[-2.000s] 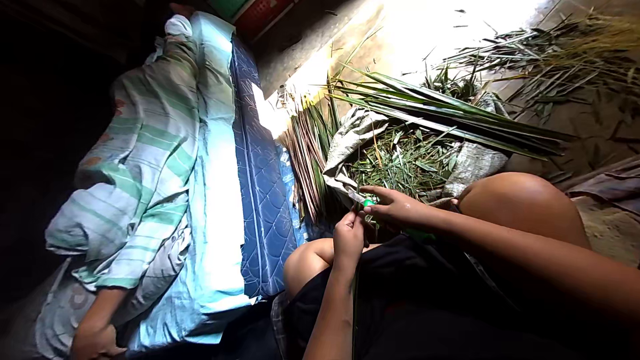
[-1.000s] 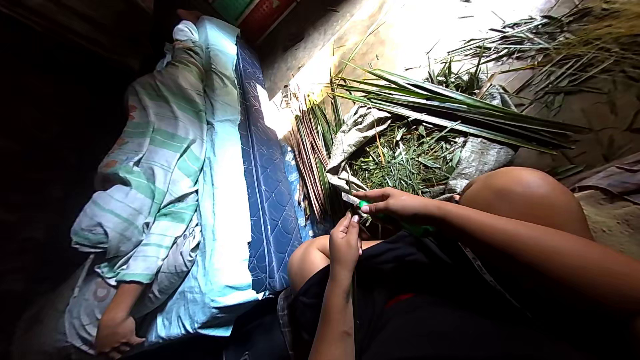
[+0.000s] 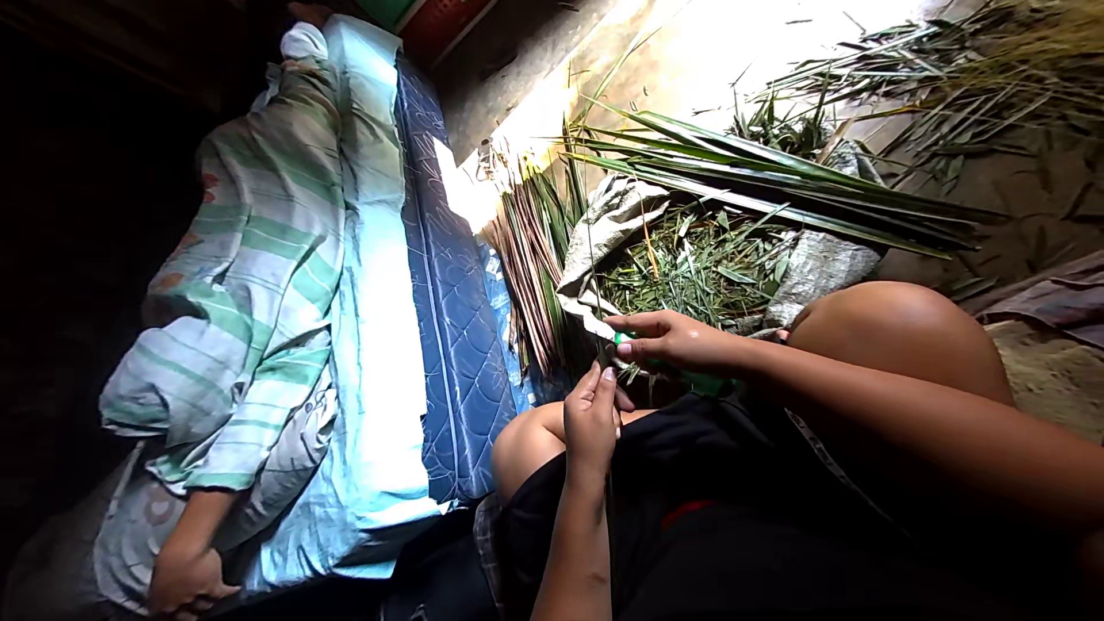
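My left hand (image 3: 593,410) pinches a narrow leaf strip between thumb and fingers, just in front of my knee. My right hand (image 3: 681,342) is close above it and grips a small green-handled tool (image 3: 623,338), probably a knife; its blade is hard to make out. A thin strand runs upward from the hands. Behind them an open woven sack (image 3: 604,233) holds a heap of shredded green leaf scraps (image 3: 690,267). Long green palm leaves (image 3: 776,177) lie across the sack's far side.
A bundle of brownish leaf strips (image 3: 526,267) lies left of the sack. Beyond it is a blue quilted mattress (image 3: 448,345) where a person under a striped green and white cloth (image 3: 259,250) lies. More cut leaves (image 3: 957,86) are scattered on the floor at the upper right.
Both hands stay close together over the sack's near edge, with small shifts of the fingers and the green-handled tool. The long palm leaves and sack have not moved.
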